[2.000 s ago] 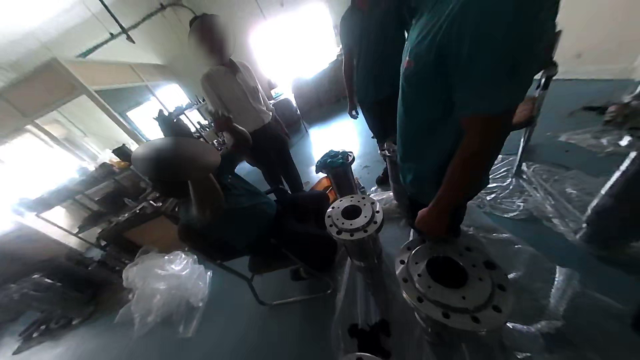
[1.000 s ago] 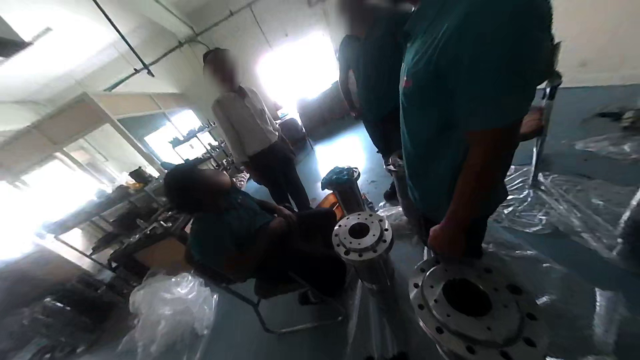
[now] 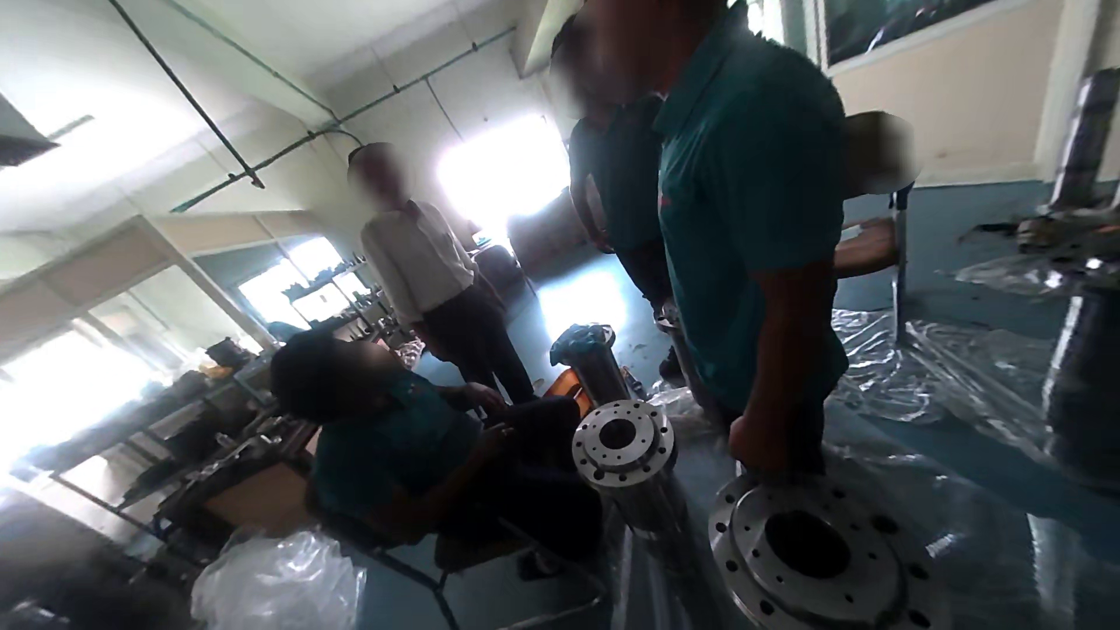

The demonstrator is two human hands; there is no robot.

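Neither my left hand nor my right hand shows in the head view, so what they hold or touch is hidden. Nearest to me at the lower right stands a large metal flange [image 3: 739,542] with a dark central bore and a ring of bolt holes. To its left, a smaller flanged metal cylinder [image 3: 643,468] stands upright on the floor. Behind that is another metal cylinder [image 3: 602,372] with blue plastic over its top. A standing co-worker's closed hand [image 3: 759,444] is just behind the large flange; whether it touches the metal is unclear.
A co-worker sits on a metal-framed chair [image 3: 411,569] at the left, and several others stand around. Crumpled clear plastic [image 3: 276,582] lies at the lower left. More plastic sheeting [image 3: 971,376] covers floor at the right. Cluttered shelves [image 3: 175,455] line the left side.
The seated co-worker, earlier leaning forward with an arm raised near the head, now leans back with hands low by the lap. The view has shifted somewhat.
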